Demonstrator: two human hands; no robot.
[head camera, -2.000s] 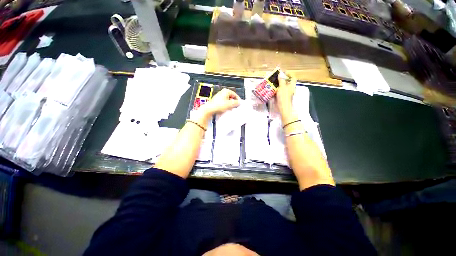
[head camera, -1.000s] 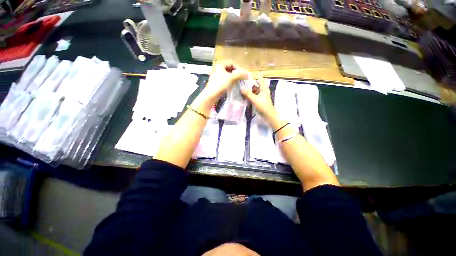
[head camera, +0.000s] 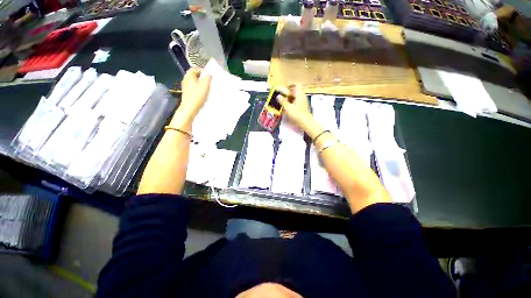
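My right hand (head camera: 295, 109) holds a keypad phone (head camera: 272, 109), with black screen, yellow frame and red keypad, tilted over the upper left of the clear blister tray (head camera: 252, 199). My left hand (head camera: 196, 90) is at the top of the pile of empty white sleeves (head camera: 218, 113), its fingers on the edge of a sleeve. Whether that sleeve is lifted off the pile is hard to tell. White sleeved phones (head camera: 257, 160) fill pockets of the tray in front of me.
Stacked trays of bagged phones (head camera: 87, 128) stand at left. Behind are a small fan (head camera: 195, 49), a metal post (head camera: 208, 32), a yellow-brown board (head camera: 349, 67) and a grey panel (head camera: 466, 70). A red tray (head camera: 58, 46) is upper left. A white cord (head camera: 220, 201) hangs at the bench edge.
My hands, together over the tray a second ago, are now apart. My left hand has moved left to the sleeves; my right hand now holds an unbagged phone. The view has shifted left.
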